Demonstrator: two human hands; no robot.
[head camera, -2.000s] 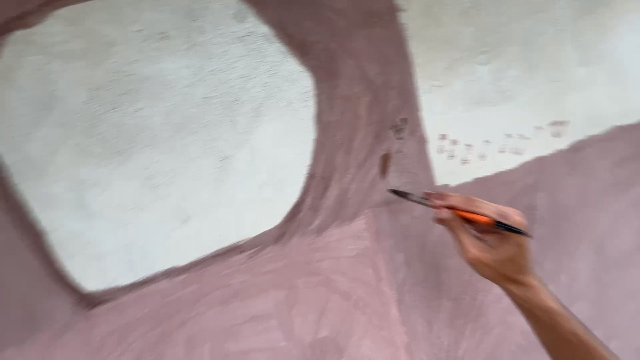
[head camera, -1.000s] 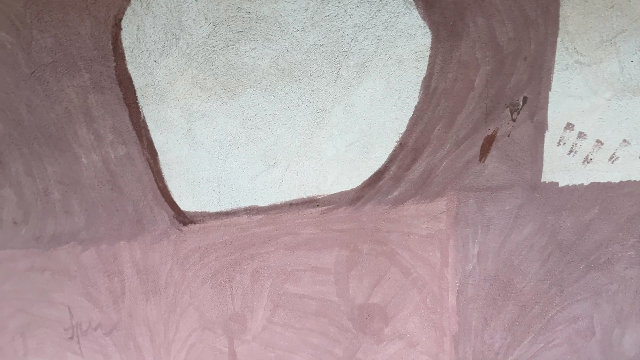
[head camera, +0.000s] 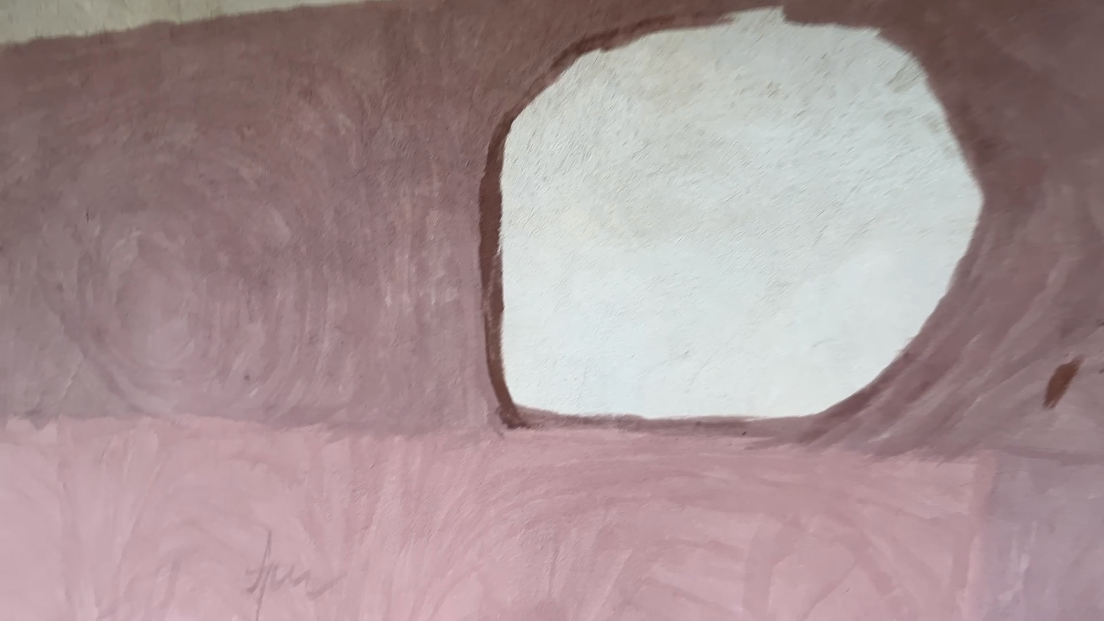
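Observation:
Neither of my hands shows in the head view now, and no brush is visible. A painted wall (head camera: 371, 216) fills the view, mauve above and pink below. Right of the middle is a large rounded white patch (head camera: 733, 233) of rough plaster. A dark brown painted line (head camera: 490, 233) runs down its left edge and, more thinly, along part of its top and bottom. A short dark brown paint stroke (head camera: 1062, 383) lies on the mauve near the right edge.
The pink painted band (head camera: 517, 526) spans most of the lower wall and bears a faint handwritten mark (head camera: 285, 573) at lower left. A pale strip (head camera: 129, 17) crosses the top left. Greyish mauve paint (head camera: 1048, 535) lies at lower right.
Two seconds ago a hand held a thin brush by the brown stroke; it left the view by one second ago. The view has swung to the left.

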